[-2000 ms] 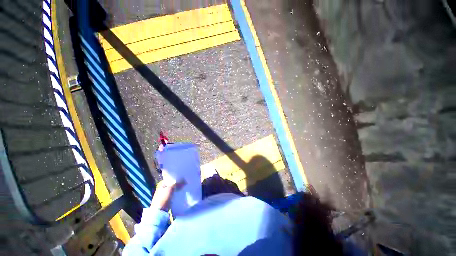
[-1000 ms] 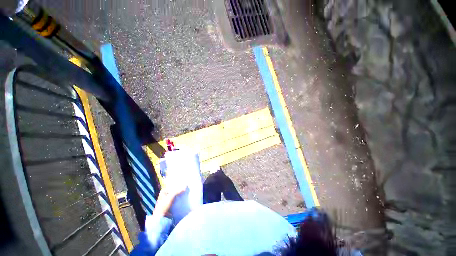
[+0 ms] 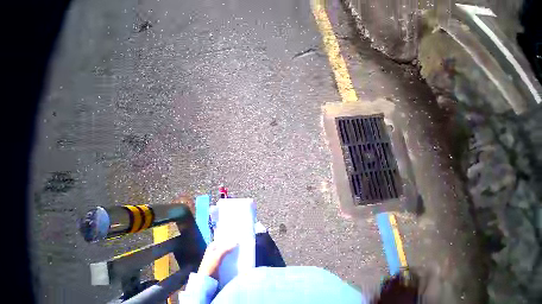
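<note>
White papers [image 3: 236, 228] stand out in front of my body at the lower middle, washed out by sunlight. My left hand [image 3: 220, 255] is shut on them at their left side, with the thumb over the near face. The bright red cap of a bottle [image 3: 223, 192] shows just beyond the papers' far end. The bottle's body is mostly hidden behind the papers. My right hand is not in view; only a dark blurred shape shows at the lower right.
A post with yellow and black bands [image 3: 139, 219] and a dark railing [image 3: 172, 255] stand close at my lower left. A drain grate [image 3: 369, 159] lies ahead right. A yellow line [image 3: 337, 59] runs on the asphalt. A rough stone surface [image 3: 505, 196] is on the right.
The banded post and the drain grate have come nearer. The yellow floor bands have passed out of view. My left hand still holds the papers, with the red cap beyond them.
</note>
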